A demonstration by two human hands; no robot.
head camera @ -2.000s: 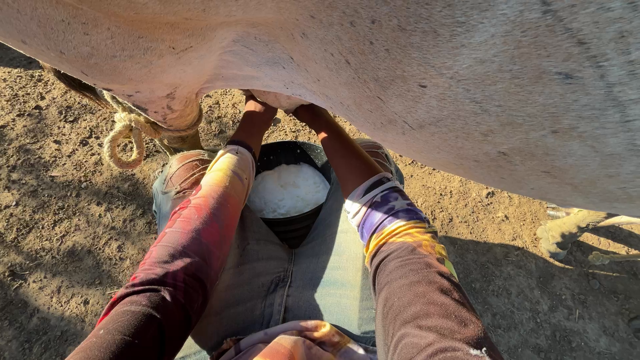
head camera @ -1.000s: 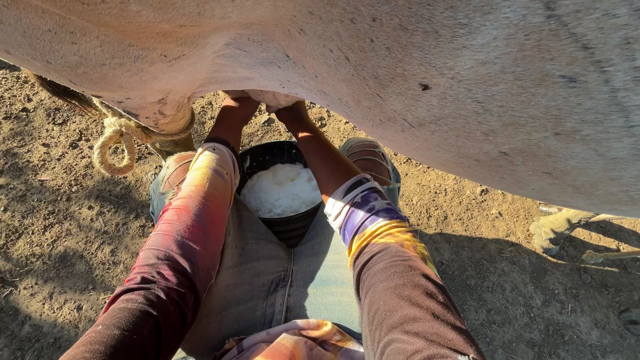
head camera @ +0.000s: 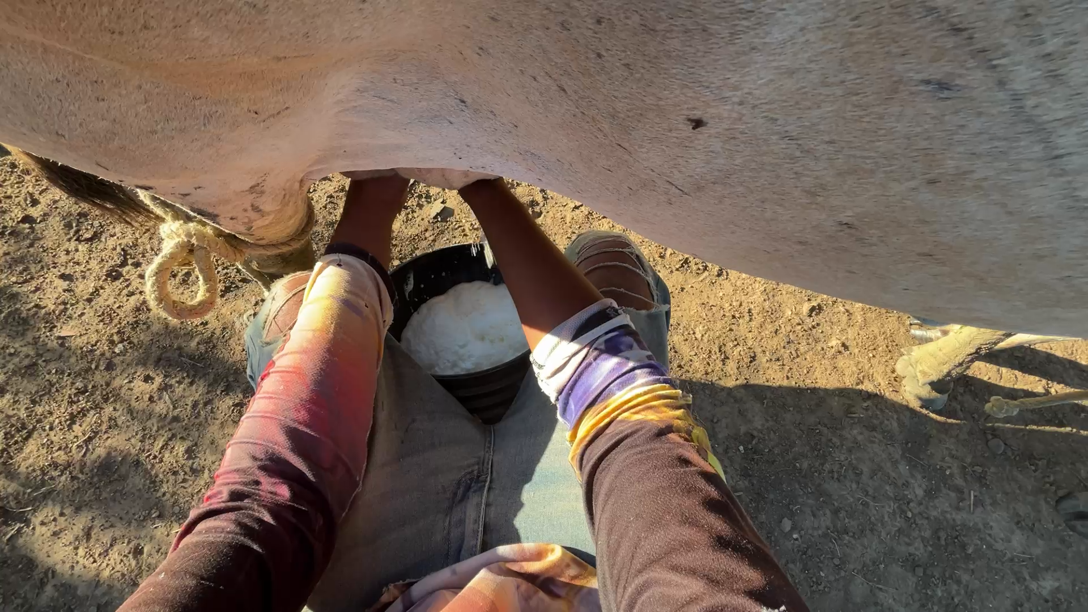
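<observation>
A black bucket [head camera: 489, 387] is held between my knees, with white frothy milk [head camera: 466, 327] in it. Above it, the pale udder [head camera: 442, 177] shows under the belly of a light-coated cow [head camera: 637, 127]. Both my arms reach up to the udder from either side of the bucket. Only the wrist end of my left hand [head camera: 378, 189] shows at the udder's left part. My right hand [head camera: 483, 189] is at its right side, mostly behind the belly edge. The fingers of both hands are hidden, so their grip does not show.
A knotted rope [head camera: 183, 272] with a loop hangs around the animal's hind leg [head camera: 289, 255] at the left. A front hoof [head camera: 931, 370] stands on the dirt ground [head camera: 816, 476] at the right, near a thin stick-like piece [head camera: 1033, 402]. My jeans-covered knees flank the bucket.
Both hands stay at the udder. The forearms have shifted slightly, and the view has moved a little. The bucket remains between my knees.
</observation>
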